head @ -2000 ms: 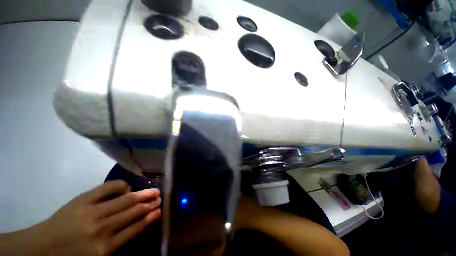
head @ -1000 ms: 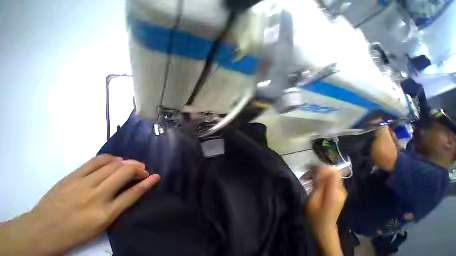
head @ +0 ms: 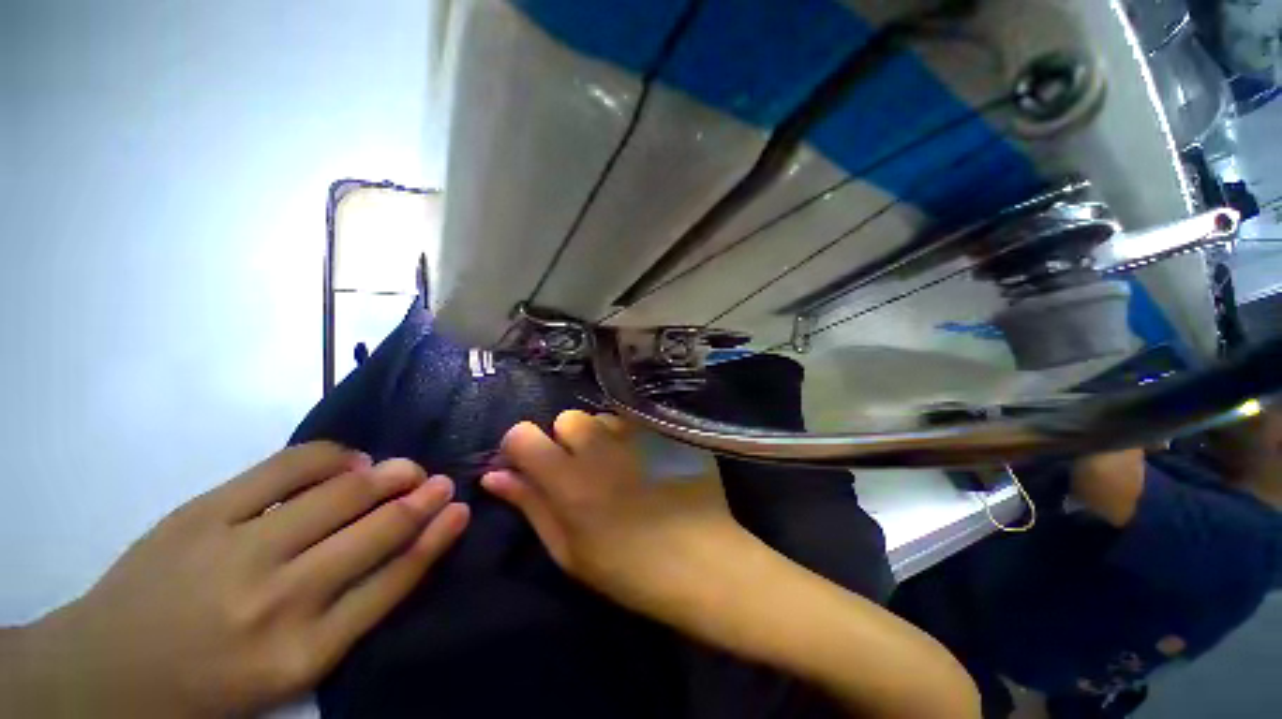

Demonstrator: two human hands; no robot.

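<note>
Black fabric (head: 464, 604) lies under the machine needle area and spreads to the bottom edge. My left hand (head: 302, 562) rests on its left part, fingers close together, thumb hidden. My right hand (head: 619, 499) is at the fabric just below the presser foot (head: 482, 363), its curled fingertips close to my left fingertips. A tiny pinkish sliver shows by the right fingertips; I cannot tell if it is a tool. Whether either hand pinches the cloth is unclear.
The white machine head (head: 562, 155) with its blue stripe fills the top. A curved metal guard (head: 844, 447) crosses right of my right hand. A grey knob (head: 1069, 323) juts out. Another person's dark sleeve (head: 1195, 548) is at the right, beyond the table edge (head: 956, 534).
My right hand has come from the table at the right, where it was a second ago, to the fabric beside my left hand. The view has moved closer to the needle area.
</note>
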